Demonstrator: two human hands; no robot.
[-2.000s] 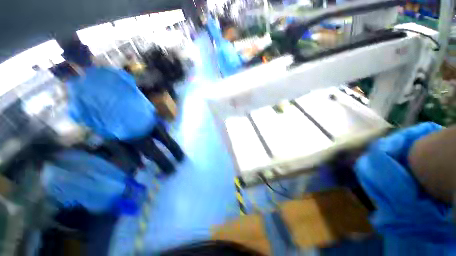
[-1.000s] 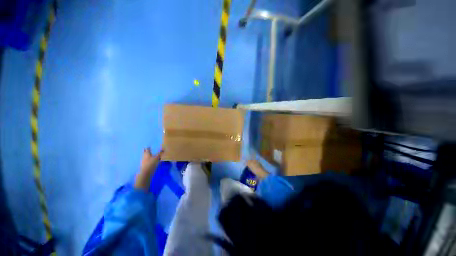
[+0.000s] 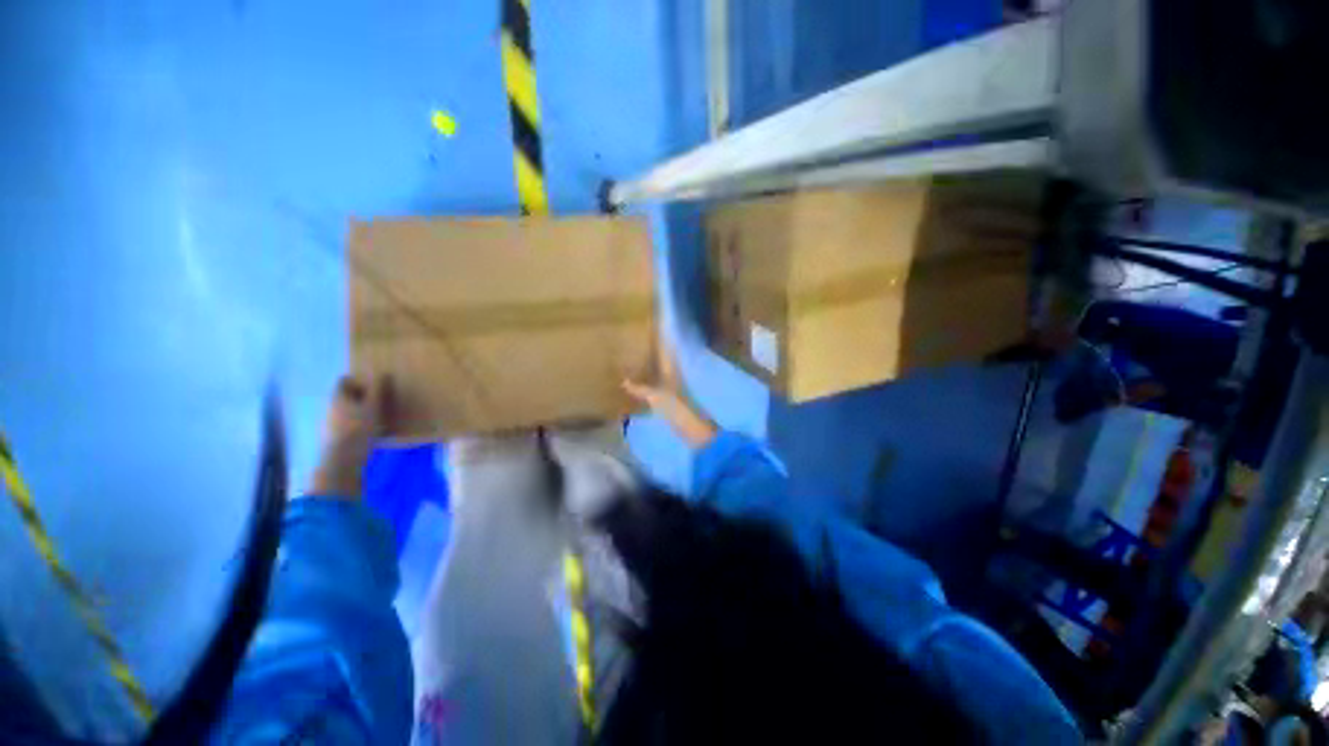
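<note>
A closed brown cardboard carton [image 3: 503, 277] with a tape band across its top is in front of my legs, above the blue floor. My left hand [image 3: 347, 426] grips its lower left corner, with the fingers at the side and edge. My right hand [image 3: 669, 397] is at its lower right corner, fingers on the edge. Both hands are bare, with light blue sleeves, and slightly blurred. The carton's underside is hidden.
A second cardboard carton [image 3: 845, 284] with a white label sits to the right, by a white frame bar [image 3: 875, 124]. Yellow-black tape [image 3: 520, 110] runs along the floor [image 3: 263, 117]. Dark racks stand at the right. Dark hair hangs across the lower middle.
The view has swung from the factory hall down to the floor. The carton now sits further left and appears larger, with both hands gripping its lower corners. My right hand has moved onto its edge.
</note>
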